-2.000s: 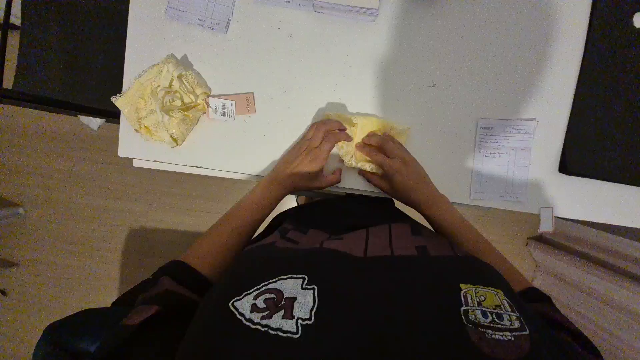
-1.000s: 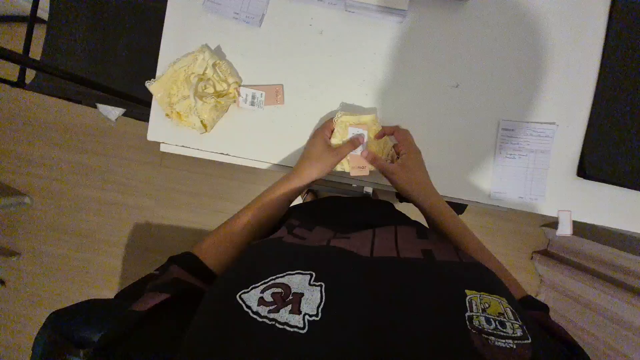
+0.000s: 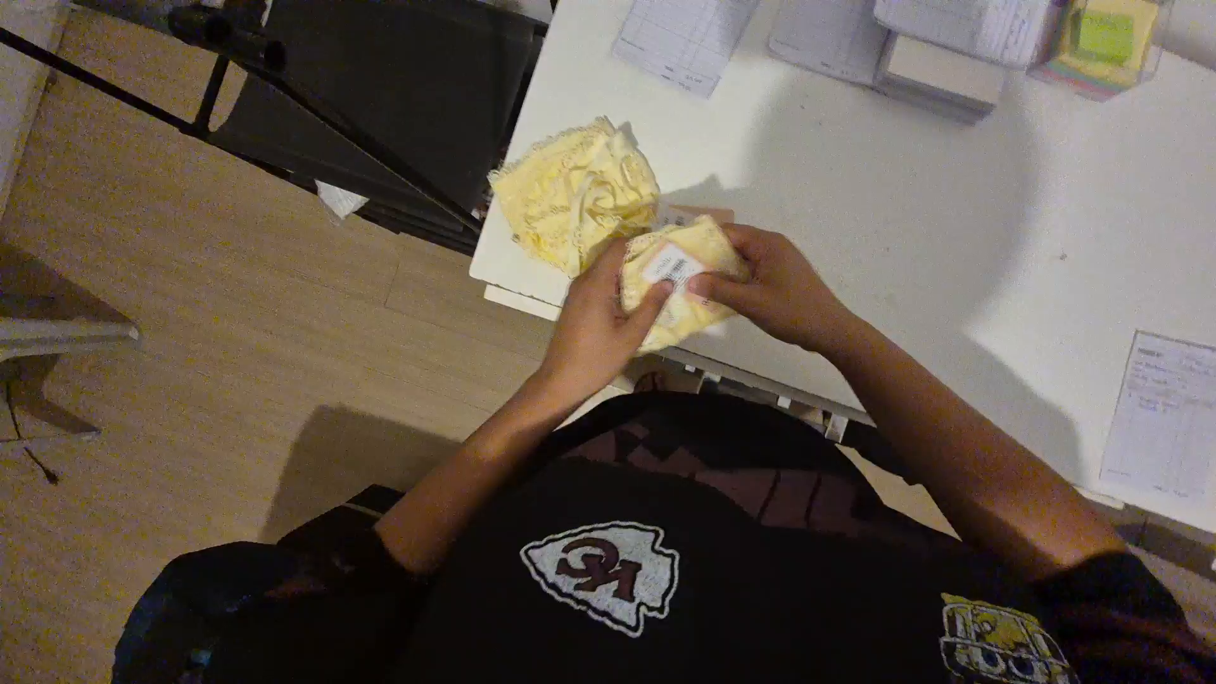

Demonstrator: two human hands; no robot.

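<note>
A folded yellow lace-edged garment point(image 3: 689, 318) is gripped between both hands above the front edge of the white table. My left hand point(image 3: 598, 318) holds its left side, the thumb on a white tag point(image 3: 671, 269) that bears print and a barcode. On the right side, my right hand point(image 3: 774, 285) pinches the garment, its thumb beside the tag. Just behind and to the left lies a second, crumpled yellow lace-trimmed garment point(image 3: 575, 195) on the table, with a pinkish tag point(image 3: 708, 215) partly hidden behind the held one.
Paper forms point(image 3: 679, 43) and stacked pads point(image 3: 940, 76) lie at the back of the white table point(image 3: 912, 199), beside a clear holder of coloured note paper point(image 3: 1102, 43). A written form point(image 3: 1164, 418) lies at the right. A black-covered frame point(image 3: 380, 104) stands left of the table.
Both hands have carried the folded garment left, close to the crumpled one. Two seconds ago the held garment showed no clear tag; now its tag faces up. The view has shifted left.
</note>
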